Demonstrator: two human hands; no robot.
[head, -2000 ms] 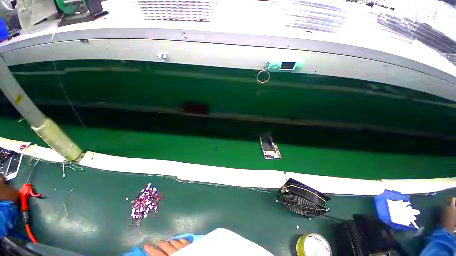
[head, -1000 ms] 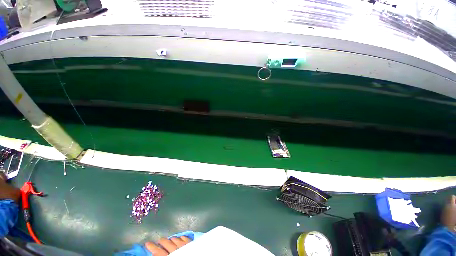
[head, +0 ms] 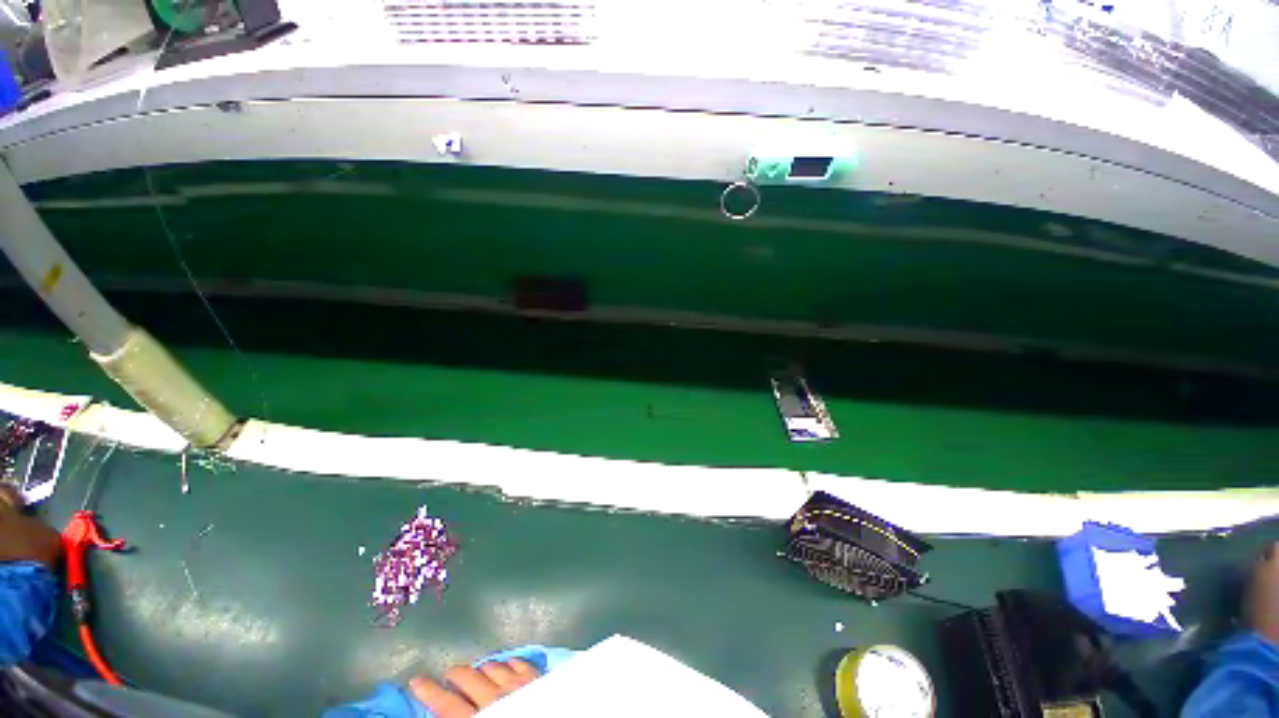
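One hand (head: 477, 686), which seems to be my left hand, shows at the bottom edge, left of the middle. Only some bent fingers show, against blue sleeve cloth; the rest is cut off or covered, and no held thing is visible. My right hand is not in view. A white sheet-like shape (head: 617, 680) rises from the bottom edge beside the fingers. A heap of tiny pink-purple and white parts (head: 414, 565) lies on the green bench mat (head: 631, 575) beyond the fingers. A phone unit (head: 802, 408) lies on the green belt (head: 589, 414) beyond the white edge.
A black fan (head: 853, 547) stands by the white edge (head: 631, 487). At right are a yellow-green tub (head: 884, 687), black station (head: 1003, 652), blue bin (head: 1101, 575) and another person's sleeve (head: 1234, 680). At left are a red air gun (head: 77, 561), another person's hand (head: 25, 533) and a post (head: 154, 386).
The phone unit has moved to the right along the belt. The visible fingers have barely moved. The hand at the right edge has shifted slightly.
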